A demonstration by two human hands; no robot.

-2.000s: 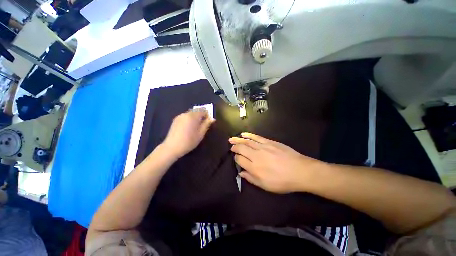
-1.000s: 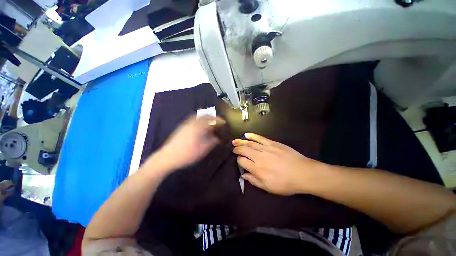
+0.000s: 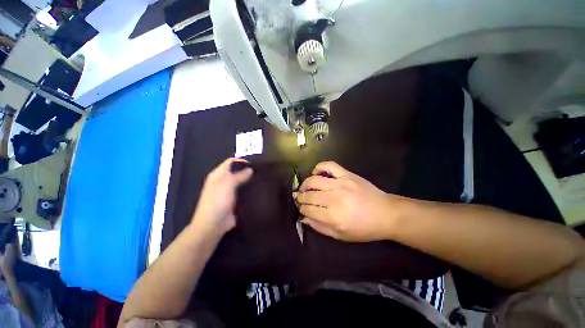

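A dark brown-black garment panel (image 3: 359, 138) lies spread under the lit presser foot (image 3: 300, 136). A narrow opening with a pale strip (image 3: 299, 232) runs down mid-panel, below the foot. My right hand (image 3: 343, 204) is on the panel just right of this opening, its bent fingertips at the opening's edge. My left hand (image 3: 220, 194) is over the left part of the panel, below a white label (image 3: 249, 143). Dark material shows between its thumb and forefinger; whether they pinch cloth is unclear. A long pale strip (image 3: 468, 147) lies near the panel's right side.
The cream-white sewing machine (image 3: 398, 38) arches over the panel. A blue sheet (image 3: 118, 179) lies left of the white table (image 3: 202, 86). A white box (image 3: 128, 54) and dark pieces (image 3: 192, 25) are at the upper left. Another machine and part of a person show at far left.
My left hand has moved down and left off the label, which now shows fully. My right fingers are more bent, and more of the opening shows above them. The view has shifted slightly.
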